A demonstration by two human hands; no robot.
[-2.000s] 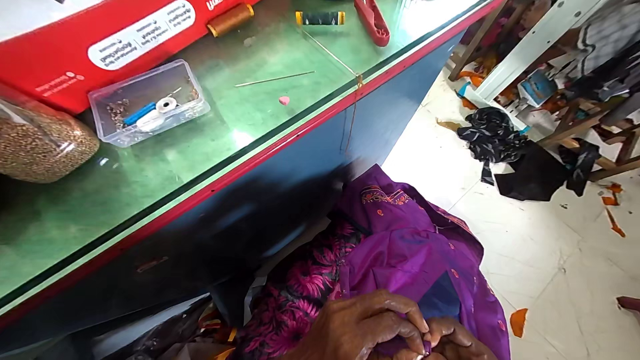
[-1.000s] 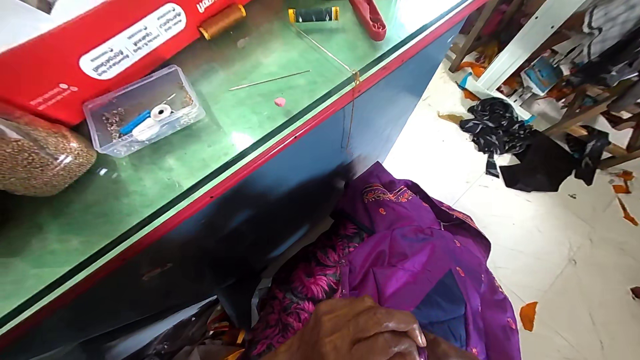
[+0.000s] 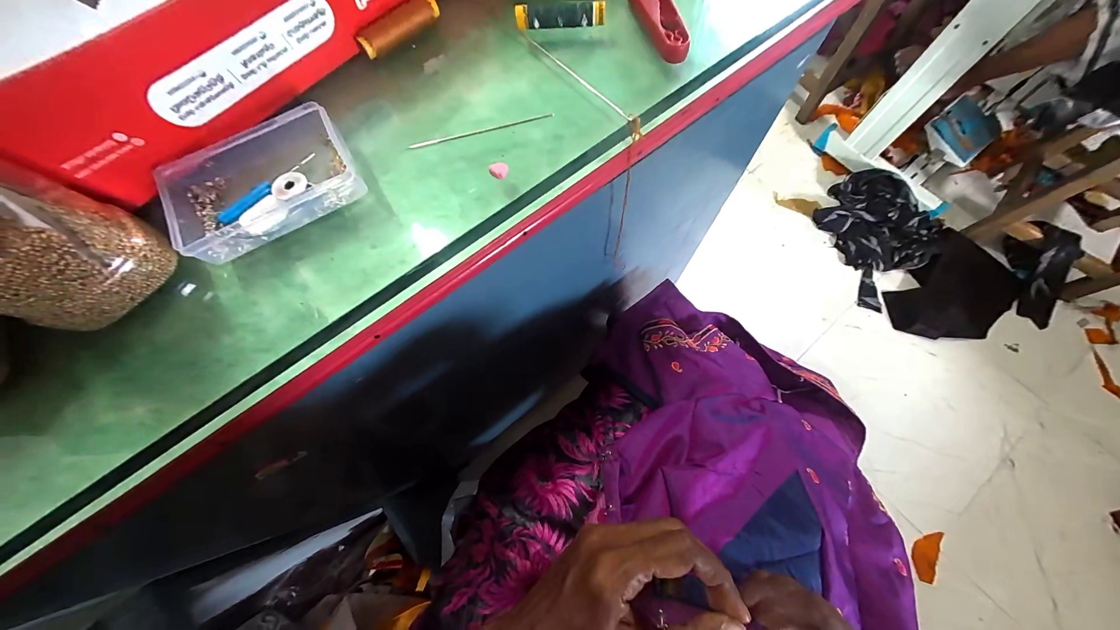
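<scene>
A purple garment (image 3: 700, 437) with orange embroidery and a dark blue lining patch (image 3: 779, 534) lies across the lap, over black cloth with pink flowers (image 3: 551, 481). At the bottom edge, my left hand (image 3: 630, 569) pinches a fold of the purple cloth between bent fingers. My right hand (image 3: 792, 604) meets it at the fingertips and is largely cut off by the frame; its grip is hidden. On the green counter (image 3: 350, 271) lie a long needle (image 3: 481, 131), a pink chalk piece (image 3: 499, 170), a dark thread spool (image 3: 560, 14) and an orange thread spool (image 3: 398, 28).
A clear plastic box (image 3: 262, 184) with small items, a jar of beads (image 3: 79, 254) and a red box (image 3: 175, 87) stand at left on the counter. Black cloth scraps (image 3: 945, 280) lie on the floor near a white metal leg (image 3: 945, 79) and wooden legs. Another person's arm shows upper right.
My hands have shifted at the cloth: the left hand's fingers covered the fold a second ago, and now its thumb and fingers show around the fold. The counter items have not moved.
</scene>
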